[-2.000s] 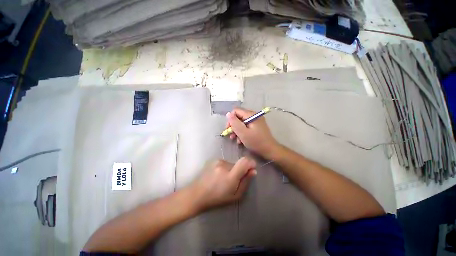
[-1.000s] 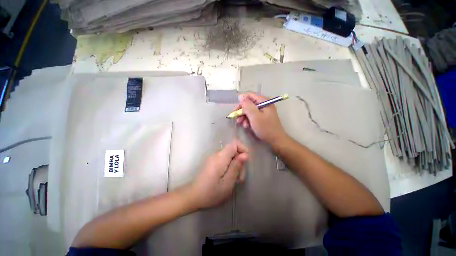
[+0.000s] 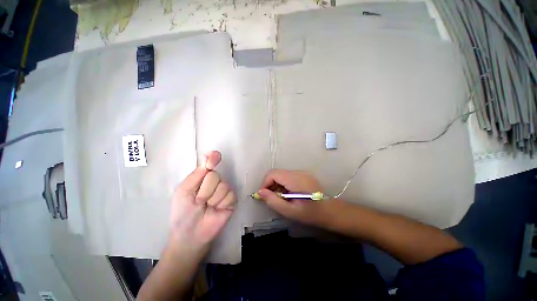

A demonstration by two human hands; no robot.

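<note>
The beige-grey lining panel [image 3: 365,100] lies flat, with the seam stitching [image 3: 272,117] down its middle. My right hand [image 3: 294,191] holds the pen-shaped thread burner [image 3: 300,195], its dark tip pointing left near the seam's lower end. The thin tool cord [image 3: 383,148] runs from its yellow-wrapped end to the right. My left hand [image 3: 203,203] is left of the tip, curled, thumb and forefinger pressed together; whether a thread is between them cannot be told. The brand label [image 3: 134,150], the black care label [image 3: 145,66] and a small blank tag [image 3: 331,140] show on the panel.
A heap of long strips [image 3: 500,70] lies at the right. More panels [image 3: 29,106] lie at the left. The stained table [image 3: 171,13] shows behind the panel with scattered clippings. A dark grey gusset tab [image 3: 254,57] shows at the seam's far end.
My right hand has moved toward me with the burner, now nearly level. My left hand has moved left and turned, fingers curled upward. The view has shifted nearer; the power strip is out of view.
</note>
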